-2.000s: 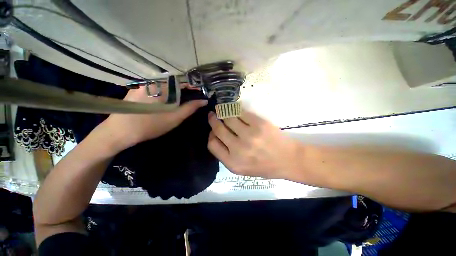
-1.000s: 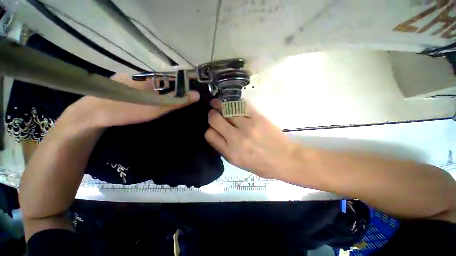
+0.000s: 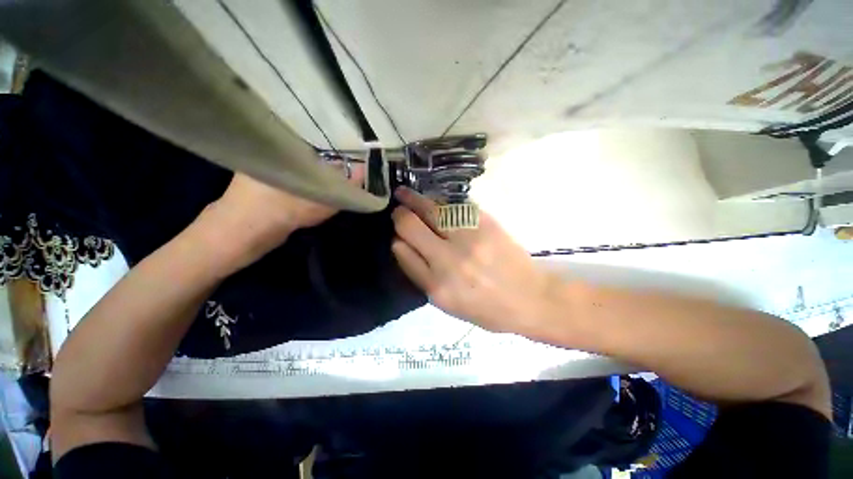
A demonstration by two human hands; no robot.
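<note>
The black garment piece point(image 3: 318, 276) lies on the white table under the machine head, with a small pale sprig near its front edge. My left hand point(image 3: 281, 201) lies on the cloth at the left of the needle area; its fingertips are hidden behind the machine's guard. My right hand point(image 3: 468, 271) is at the cloth's right edge, fingers bent, fingertips at the cloth below the cream tension dial point(image 3: 458, 216). The presser foot and needle are hidden. The cream-white sewing machine point(image 3: 599, 84) fills the top of the view.
More black cloth with a gold-cream scalloped border point(image 3: 56, 253) lies at the left. A ruler scale point(image 3: 421, 359) runs along the table's front edge. A blue perforated basket point(image 3: 687, 426) is below the table at right. Dark cloth lies on my lap.
The view has shifted, with the machine head lower and closer. The black cloth's front edge now extends further right beneath my right hand. Both hands stay near the needle area.
</note>
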